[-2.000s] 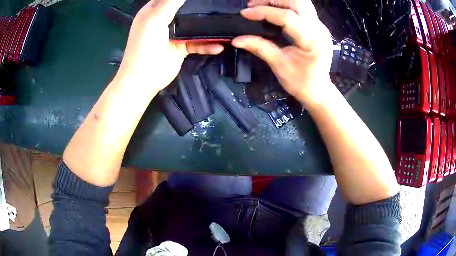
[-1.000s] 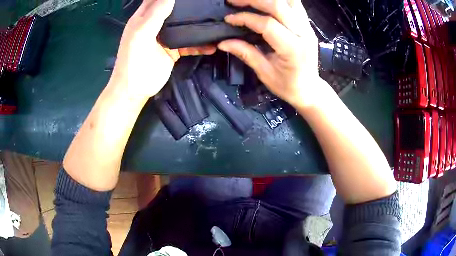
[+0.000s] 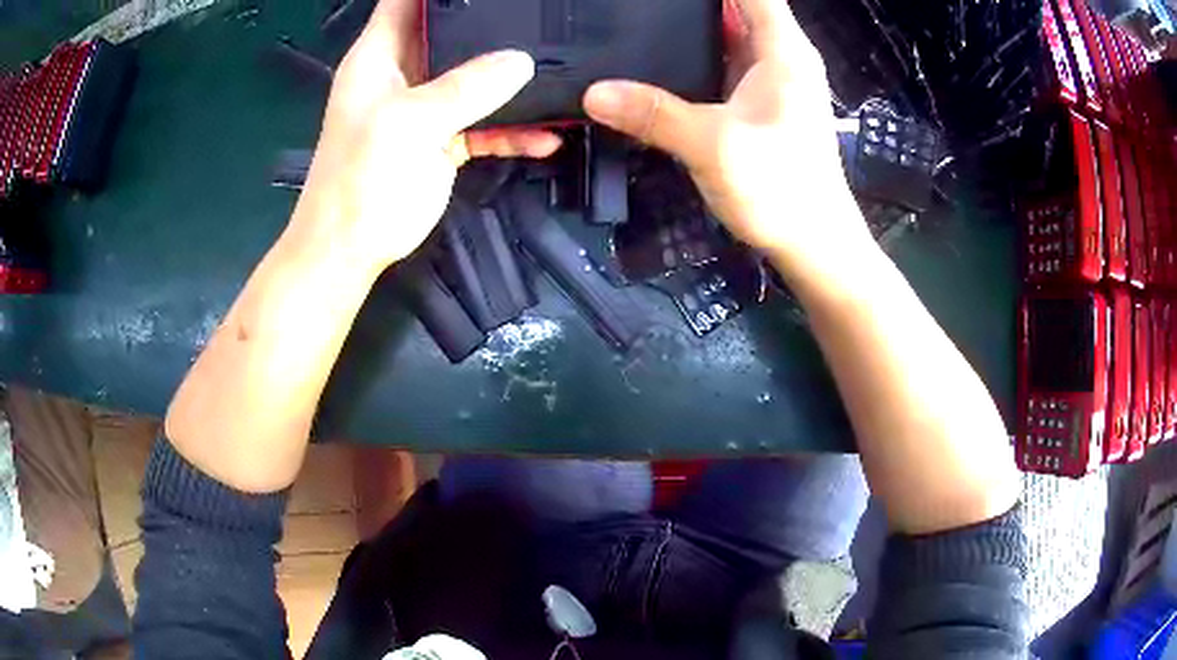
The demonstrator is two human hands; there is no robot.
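A radio unit is held at the top edge of the view, its plain black back towards me and a thin red rim showing at the lower edge. The frame cuts off its far part. My left hand grips its left side, thumb on the black back and fingers underneath. My right hand grips its right side, thumb at the near edge. Several black battery covers lie loosely on the table below the hands. Keypad panels with silvery keys lie right of them.
Stacked red units stand in rows along the right side. A shorter row of red and black units is at the far left. A glinting black keypad heap lies at the back right. A blue crate is at the lower right corner.
Both thumbs now lie at the unit's near edge. The black back now faces me flat, with no separate strip or gap seen at its near end. The right fingers have moved off the back.
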